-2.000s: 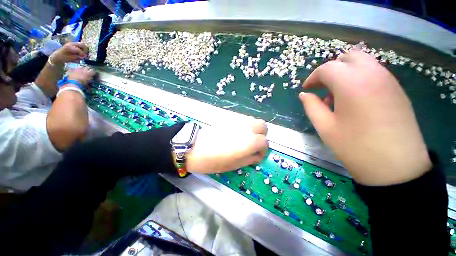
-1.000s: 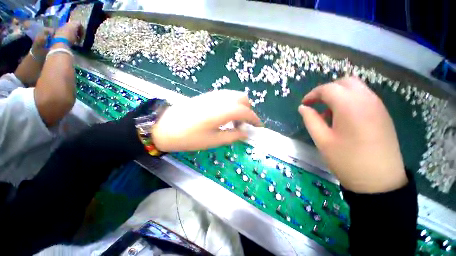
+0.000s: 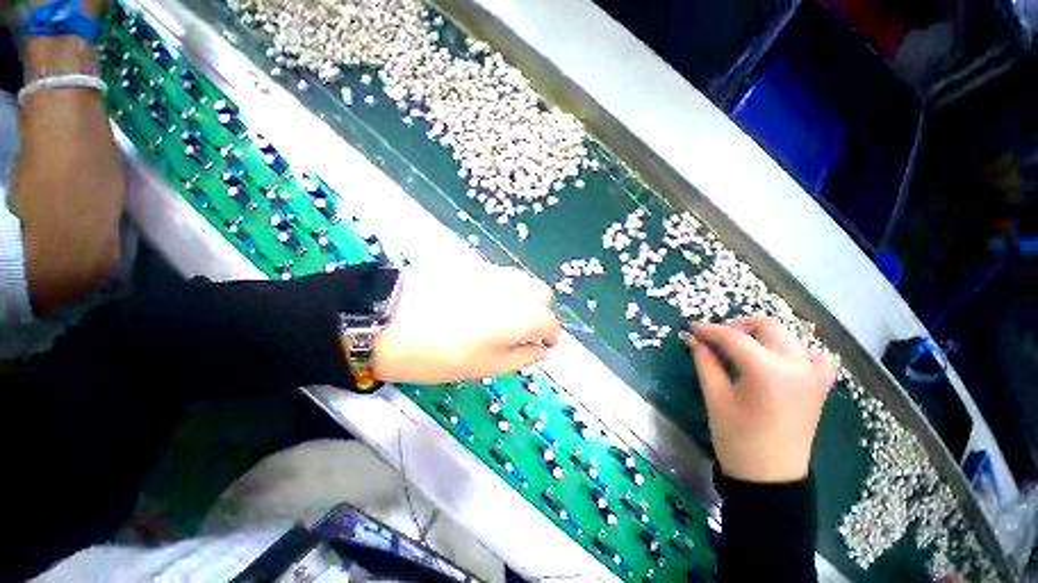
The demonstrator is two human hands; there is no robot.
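Small white components [image 3: 501, 142] lie heaped on the dark green parts tray [image 3: 569, 233]. My right hand [image 3: 765, 393] is over the tray at a scattered part of the heap, thumb and index finger close together at a small white component [image 3: 686, 338]. My left hand [image 3: 472, 328] is over the near metal rail and the green circuit board [image 3: 569, 456], fingers curled; whether it holds a part cannot be seen. The board carries rows of small dark cylinders with pale tops and tiny blue parts.
Another person's forearm [image 3: 71, 182] with a blue band and a white bracelet is at the left edge. Metal rails [image 3: 421, 444] edge the boards. A blue bin [image 3: 831, 114] stands beyond the tray at the upper right. A dark device [image 3: 342, 547] lies at the bottom.
The view has turned, so the line runs more steeply. My right hand has moved to the scattered white components, its fingertips closer together. My left hand's fingers are more curled than one second ago.
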